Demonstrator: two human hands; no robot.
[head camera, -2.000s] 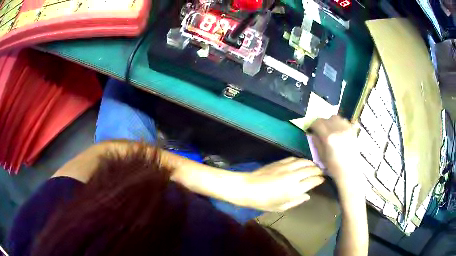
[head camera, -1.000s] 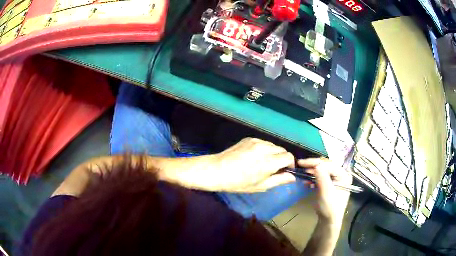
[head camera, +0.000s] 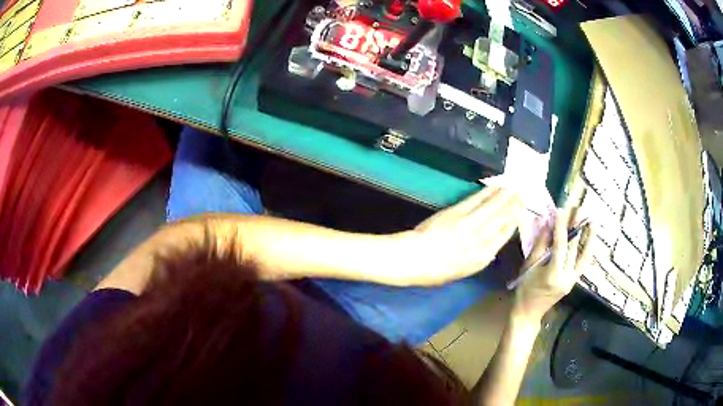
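Observation:
White and pinkish paper slips (head camera: 536, 208) lie at the bench edge, right of the black test fixture (head camera: 317, 93). My left hand (head camera: 468, 238) is stretched flat with its fingertips at the slips' left edge; its thumb is hidden. My right hand (head camera: 551, 273) holds a slim dark and silver pen-like stick (head camera: 526, 273) slantwise between its fingers, over the slips' lower right part. In the fixture, the clear acrylic nest (head camera: 376, 67) shows red lit digits under the black clamp arm with its red grip (head camera: 438, 8).
A red tray (head camera: 158, 49) with yellow boards is upper left, with stacked red trays (head camera: 71, 182) below. A cardboard tray of white modules (head camera: 610, 190) is at right, partly under a tan divider sheet (head camera: 650, 103). A black flat device (head camera: 533, 99) lies on the fixture's right side.
Both hands first were at the slips, then came together around the pen-like stick below them. Now they are back at the slips, with the stick in my right hand. The view has shifted slightly.

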